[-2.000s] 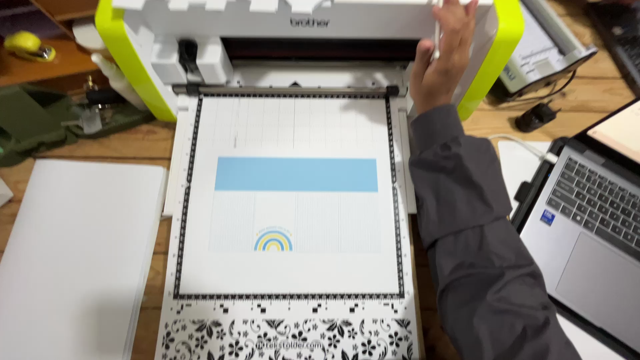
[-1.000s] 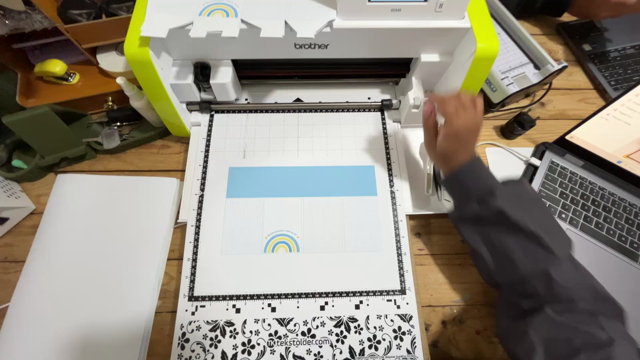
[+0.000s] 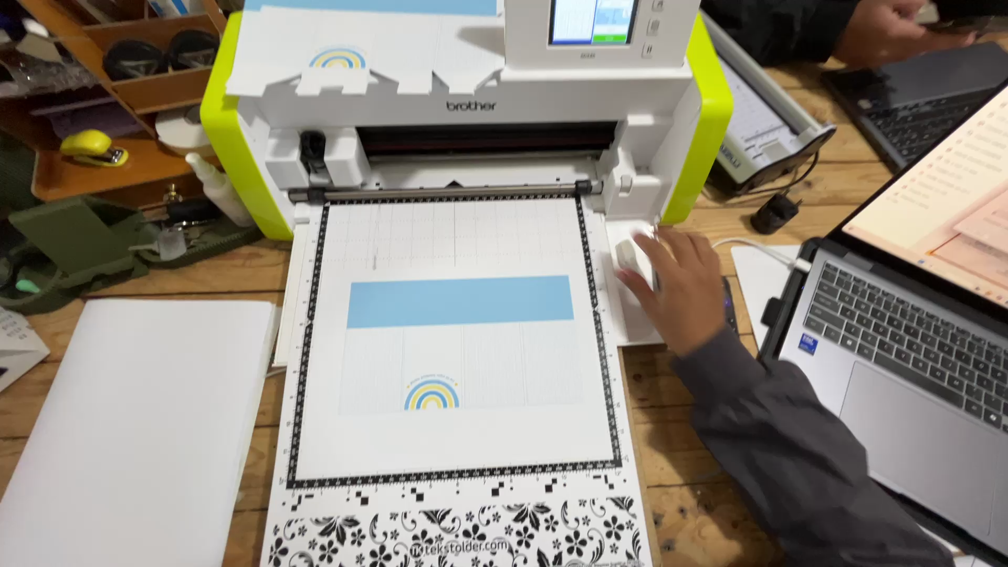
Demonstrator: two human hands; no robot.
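Note:
My right hand (image 3: 683,287) is over the right part of the open front tray of a Brother cutting machine (image 3: 472,106), with thumb and fingers around a small white object (image 3: 630,256), partly hidden and blurred; whether it is held is unclear. Beside the hand lies a cutting mat (image 3: 457,492) with a black ruled border, its far edge under the machine's roller. A white sheet (image 3: 472,441) on the mat bears a blue band and a small rainbow print. My left hand is not in view.
White paper (image 3: 142,425) is stacked at left. An open laptop (image 3: 906,425) stands at right, near a black plug adapter (image 3: 776,213) and a paper trimmer (image 3: 756,118). Cut printed sheets (image 3: 394,47) lie atop the machine. Another person's hands (image 3: 890,35) show at top right.
My right hand has come down from the machine's right front to its tray. The white stick-like thing seen in it two seconds ago is no longer plain to see there.

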